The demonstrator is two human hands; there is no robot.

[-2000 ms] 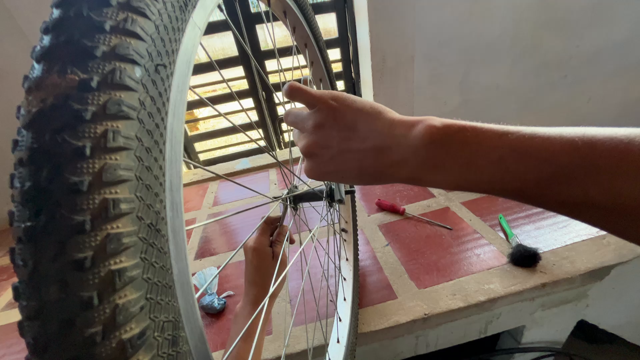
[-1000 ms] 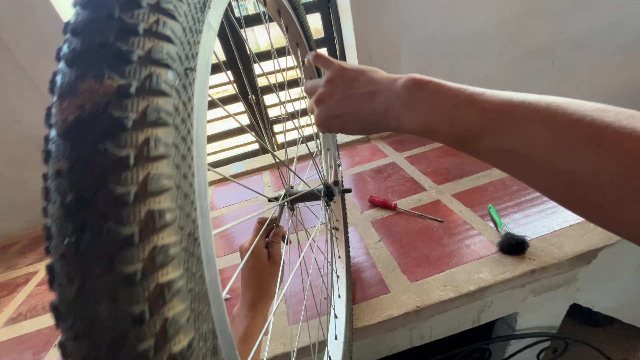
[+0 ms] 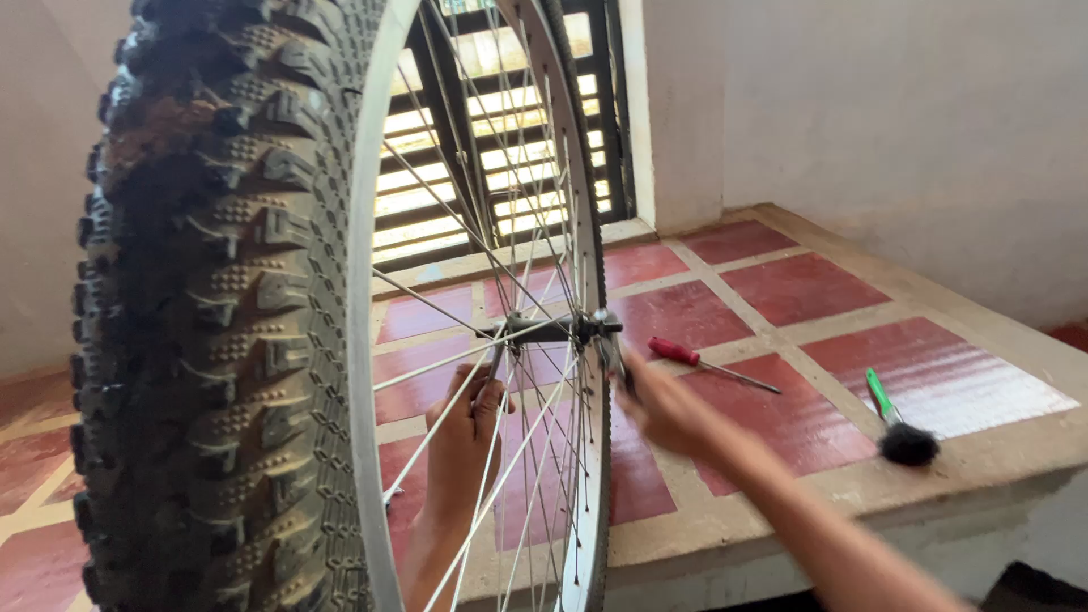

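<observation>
An upright bicycle wheel with a knobby tire (image 3: 212,323) fills the left of the view, with its metal rim and spokes facing right. My left hand (image 3: 466,408), seen through the spokes, grips a metal wrench (image 3: 495,361) at the near-left end of the hub (image 3: 544,329). At the hub's right end, my right hand (image 3: 659,404) is closed on a metal tool (image 3: 610,350), probably a wrench, which reaches up to the axle nut. Motion blurs this hand and its forearm, and its fingertips are partly hidden.
On the red-tiled ledge (image 3: 765,501) lie a screwdriver with a red handle (image 3: 674,350) and a green-handled brush with black bristles (image 3: 908,444). A barred window (image 3: 510,127) stands behind the wheel, with a pale wall (image 3: 850,110) to its right. A dark object shows at the bottom right.
My right hand has moved down from beside the upper spokes to the right end of the hub. My left hand stays at the hub's other end with its tool.
</observation>
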